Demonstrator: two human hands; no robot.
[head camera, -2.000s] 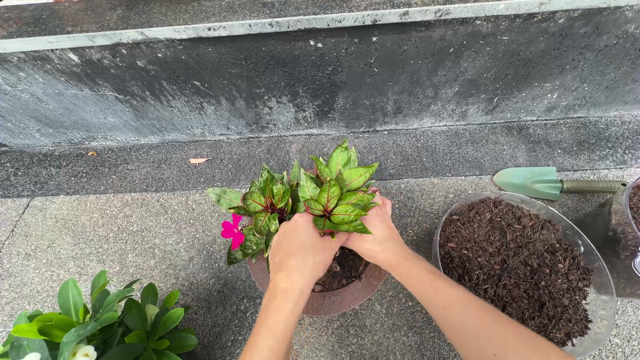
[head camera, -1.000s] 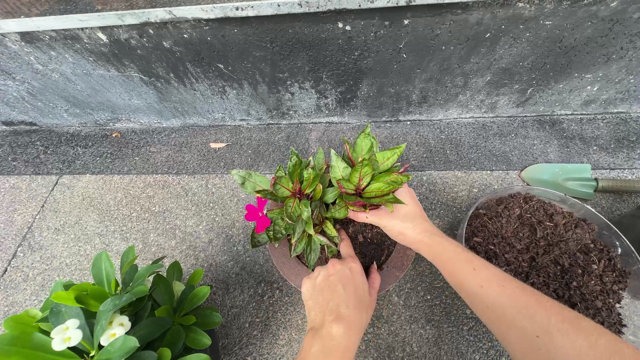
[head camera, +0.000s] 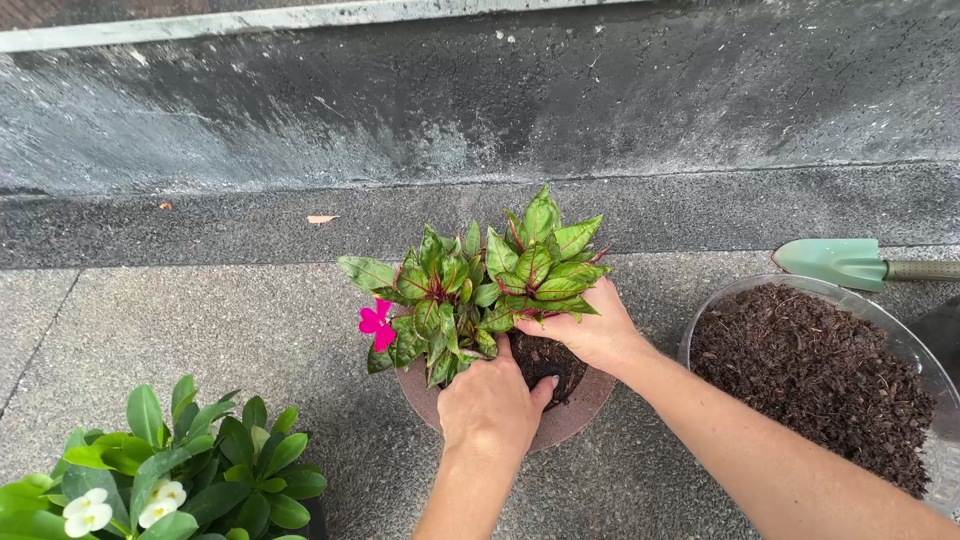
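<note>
A leafy impatiens plant with red-veined green leaves and one magenta flower stands in a round reddish pot. My left hand presses into the dark soil at the plant's base, thumb apart, some fingertips hidden by leaves and soil. My right hand reaches under the right-hand leaf cluster, at its stems; its fingers are mostly covered by foliage, so its grip cannot be made out.
At right, a clear plastic bowl holds dark potting mix; a green hand trowel lies behind it. A white-flowered leafy plant stands front left. A concrete wall runs behind, with a dry leaf before it.
My left hand, up at the right leaf cluster two seconds ago, has come down to the soil at the plant's base. My right hand stays by the right cluster. The view has shifted somewhat.
</note>
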